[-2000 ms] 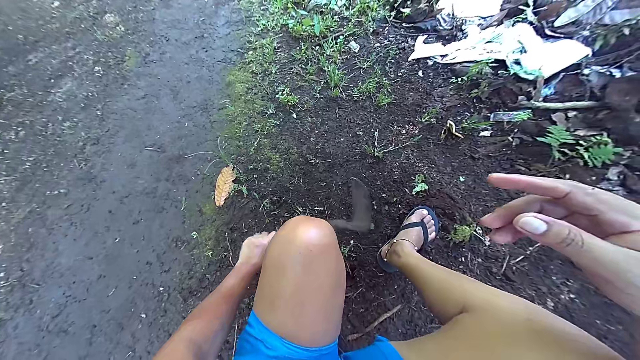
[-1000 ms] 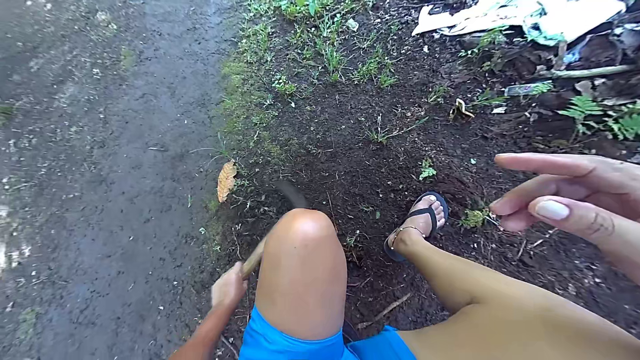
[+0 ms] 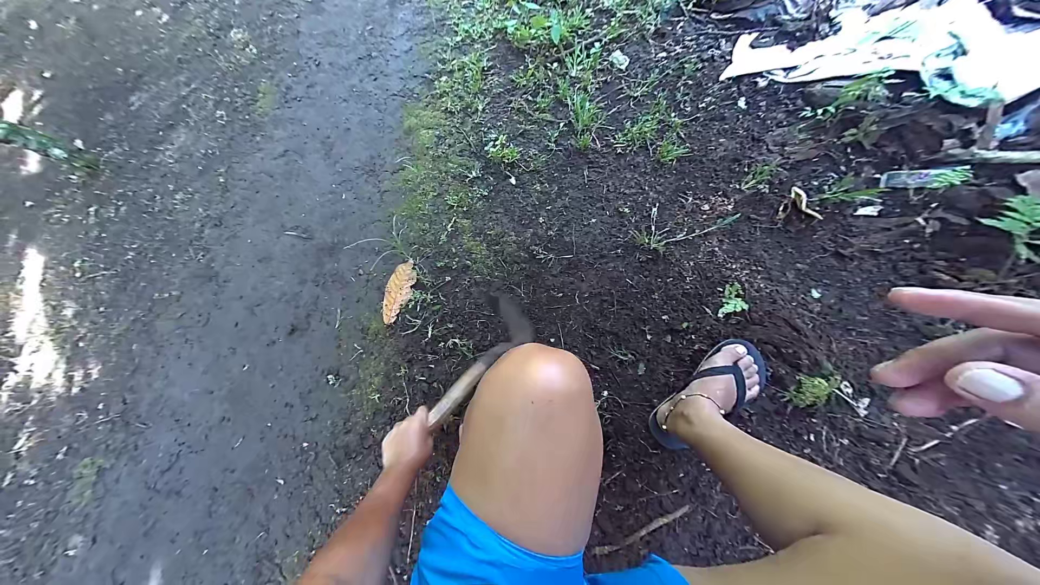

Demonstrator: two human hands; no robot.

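My left hand (image 3: pixel 408 443) is closed around the wooden handle of a hand tool with a curved metal blade (image 3: pixel 513 318), perhaps a sickle. The blade is blurred and lies over dark soil just beyond my bent knee, which covers part of the tool. At the right edge my right hand (image 3: pixel 967 357) is raised above the ground, fingers apart, with nothing seen in it; part of it is out of frame. A dry brown leaf (image 3: pixel 399 292) rests on the soil to the left of the blade.
My foot in a black flip-flop (image 3: pixel 735 382) stands right of the knee. White cloth or plastic sheeting (image 3: pixel 902 49) lies at the upper right, near a stick (image 3: pixel 995 156) and a clear plastic piece (image 3: pixel 926 178). Grass tufts (image 3: pixel 585 114) grow ahead; a packed dirt path (image 3: pixel 244 325) runs along the left.
My left hand and the tool have shifted about beside and beyond the knee, the blade now reaching out past it. My right hand stays raised at the right. The view has moved slightly.
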